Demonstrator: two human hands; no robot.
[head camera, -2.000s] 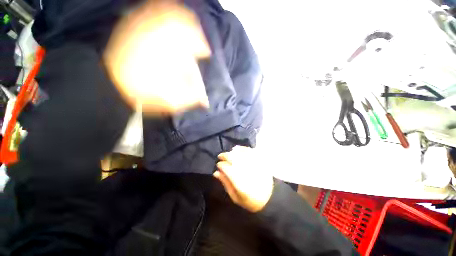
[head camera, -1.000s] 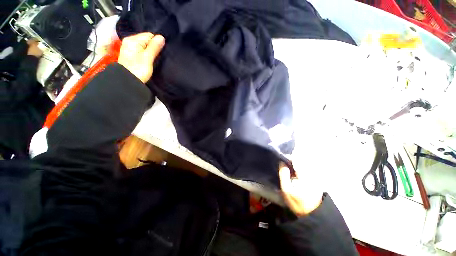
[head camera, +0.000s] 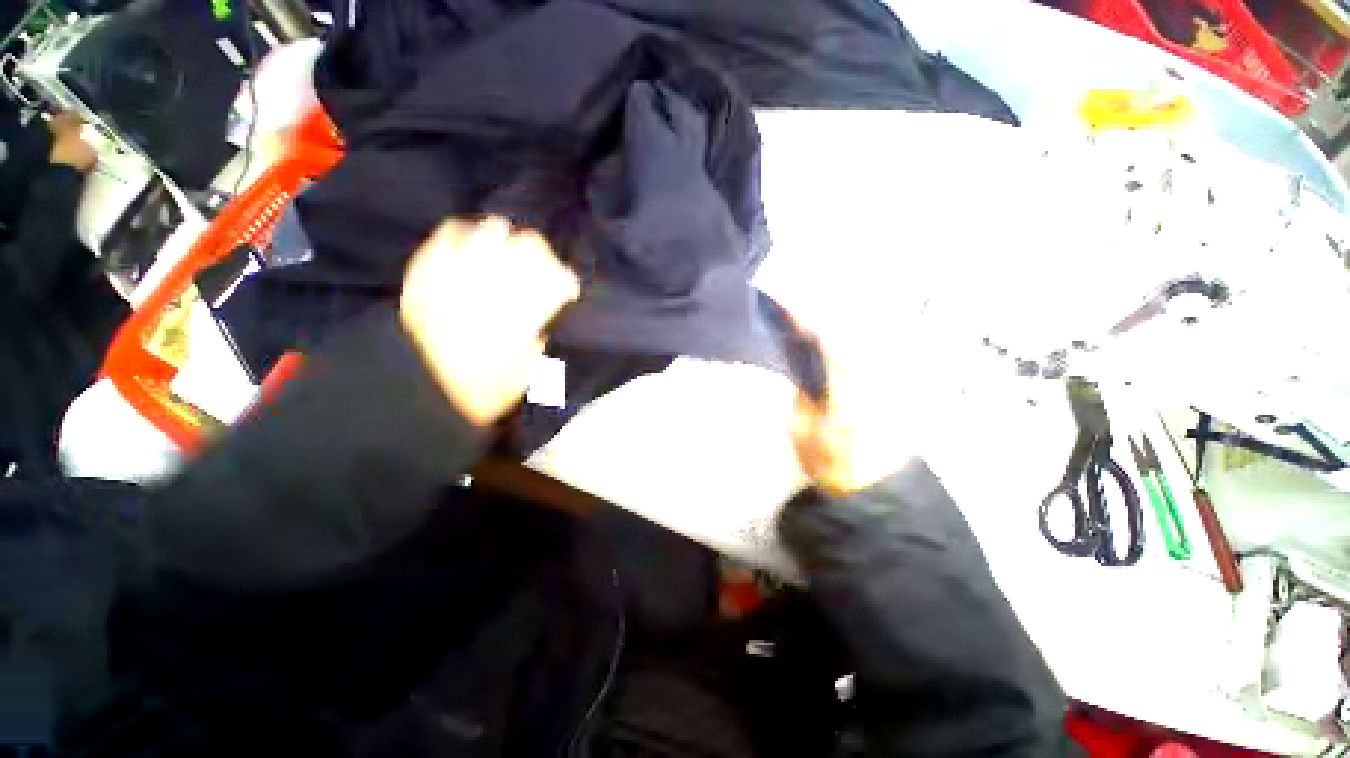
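A large dark navy garment (head camera: 666, 222) lies bunched over the left and middle of the white table, its far part reaching to the back. My left hand (head camera: 486, 314) is closed on the garment's near part, overexposed, with a small white patch or label (head camera: 546, 382) just beside it. My right hand (head camera: 851, 422) is at the garment's right near edge, blurred, with the dark edge between its fingers. The garment edge runs between both hands, above the table's front edge.
Black-handled shears (head camera: 1091, 496), green snips (head camera: 1161, 501) and a red-handled tool (head camera: 1217, 541) lie right on the white table (head camera: 962, 592). An orange-red basket (head camera: 222, 245) stands left. Another person's hand (head camera: 70, 144) shows at far left.
My left hand has moved right and nearer me with the cloth. My right hand has moved up and slightly left. The garment's near edge has been drawn back, baring the table front.
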